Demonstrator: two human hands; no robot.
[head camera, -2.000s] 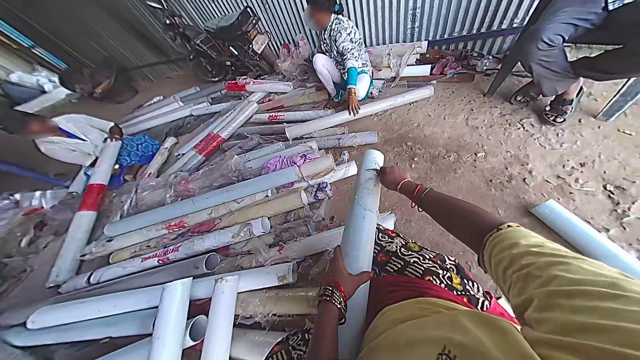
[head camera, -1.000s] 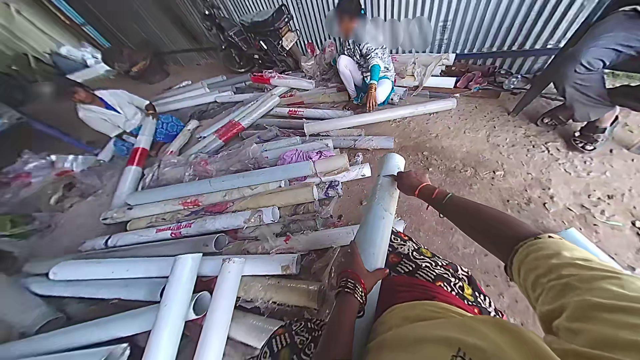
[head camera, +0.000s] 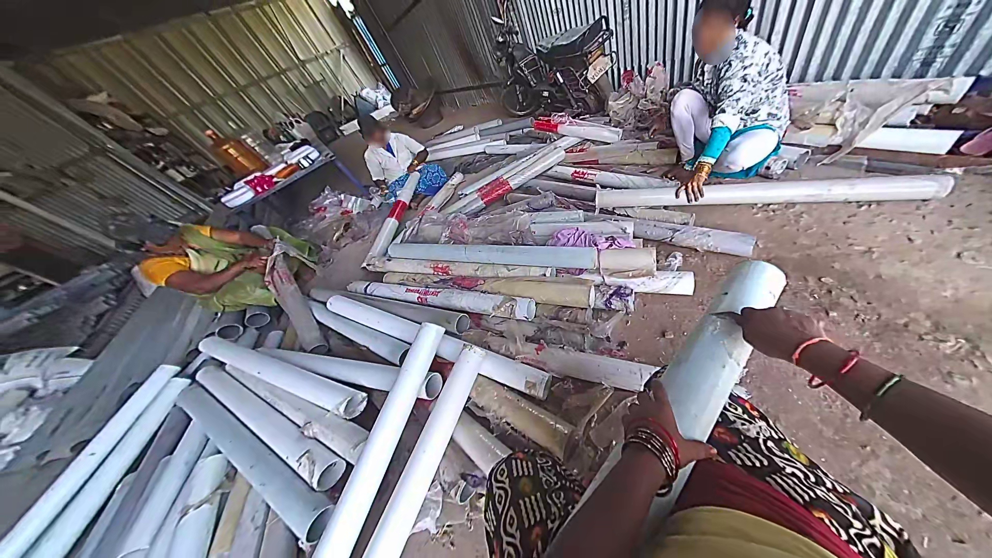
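A pale grey-white plastic pipe (head camera: 709, 372) lies tilted across my lap, its upper end pointing away from me. My left hand (head camera: 668, 434) is wrapped around its lower part. Near the upper end, my right hand (head camera: 767, 332) presses against the pipe's right side, where a dark line or edge crosses the surface; whether the fingers hold a small tool I cannot tell. Two white pipes (head camera: 387, 442) (head camera: 434, 457) stand slanted to the left of my knee.
Many pipes (head camera: 263, 434), some in torn plastic wrap, cover the ground at left and centre. Three people sit beyond: one (head camera: 732, 116) touches a long white pipe (head camera: 814, 192), one (head camera: 399, 159) sits farther back, one (head camera: 225, 263) at left. A motorcycle (head camera: 558, 70) stands by the corrugated wall.
The view has swung left, bringing another seated person into sight. My right hand stays near the upper end of the pipe and my left hand stays lower down.
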